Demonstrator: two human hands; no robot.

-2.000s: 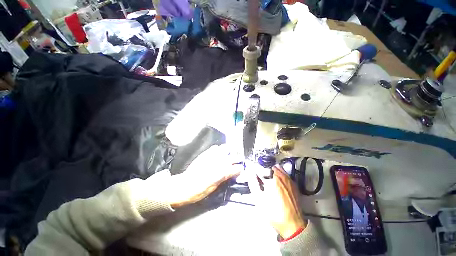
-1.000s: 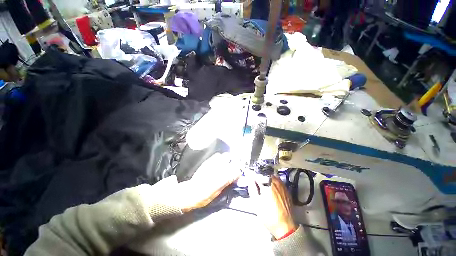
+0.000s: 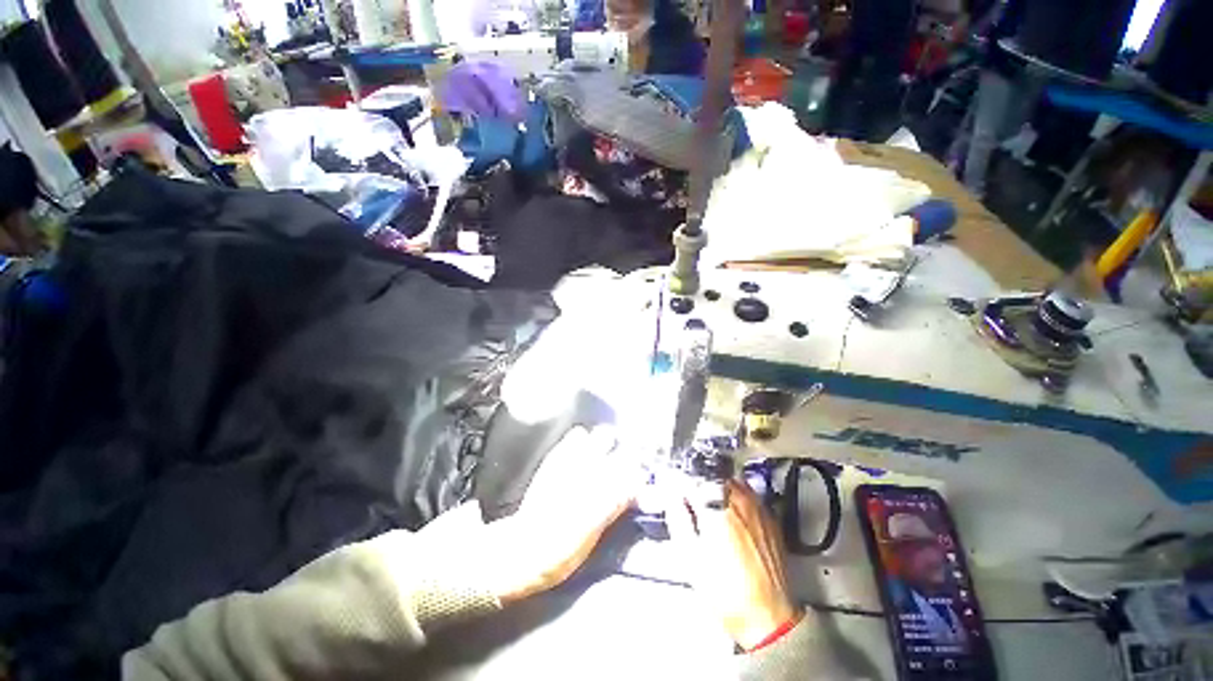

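Observation:
A large black garment [image 3: 266, 359] lies heaped left of the white sewing machine [image 3: 905, 439], its edge running toward the needle area. My left hand [image 3: 565, 532] is at the left of the needle, fingertips on a small dark piece of cloth [image 3: 649, 522]. My right hand [image 3: 748, 565] is just right of the needle, fingers close to the presser foot. White glare from the lamp hides the fingertips, the needle and most of the cloth there, so the right hand's hold cannot be made out.
Scissors with black loops [image 3: 811, 506] lie right of my right hand. A lit smartphone [image 3: 925, 579] lies further right on the machine bed. White cloth [image 3: 811, 200] is piled behind the machine. A plastic bag [image 3: 333, 153] and purple cloth [image 3: 482, 91] are at the back left.
The camera view has shifted, so the machine and phone sit a little differently in the picture. My left hand and the small dark piece sit slightly further right; both hands remain at the needle.

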